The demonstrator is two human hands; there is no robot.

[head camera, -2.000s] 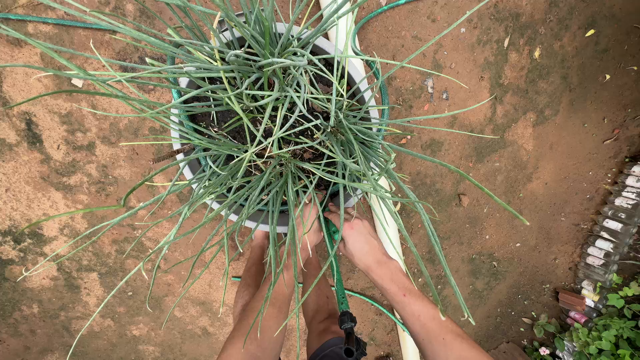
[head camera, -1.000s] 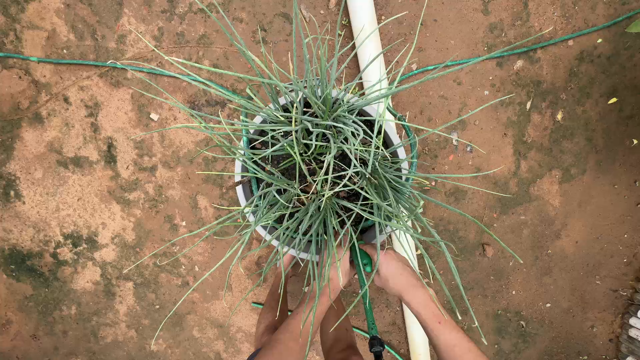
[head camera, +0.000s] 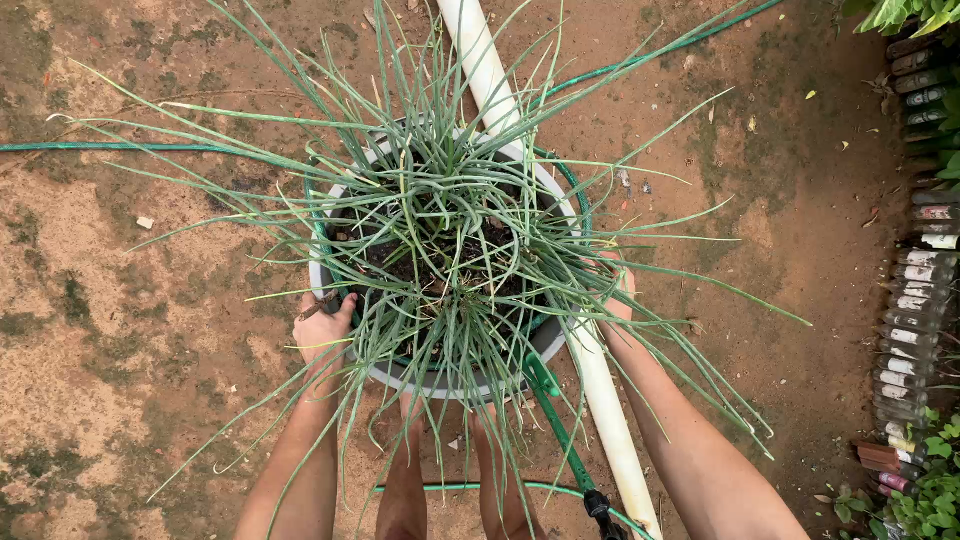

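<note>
A round grey plastic pot [head camera: 439, 391] holds dark soil [head camera: 386, 259] and a spreading clump of green onions [head camera: 461, 315]. My left hand [head camera: 322, 326] grips the pot's rim on its left side, thumb over the edge, beside a short brown stick [head camera: 318, 306]. On the right side my right hand [head camera: 616, 289] is against the rim, its fingers partly hidden by leaves. A green plastic tube with a black fitting [head camera: 562, 435] slants down from the pot's lower right edge.
A white plastic pipe [head camera: 611, 420] runs diagonally by the pot. Green garden hose [head camera: 667, 49] crosses the ground and loops round the pot. Glass bottles [head camera: 911, 319] and leafy plants [head camera: 930, 480] line the right edge. My bare legs [head camera: 405, 480] are just below the pot.
Both hands were together at the pot's near edge; they have moved apart to its left and right sides. The pot now appears closer in the view.
</note>
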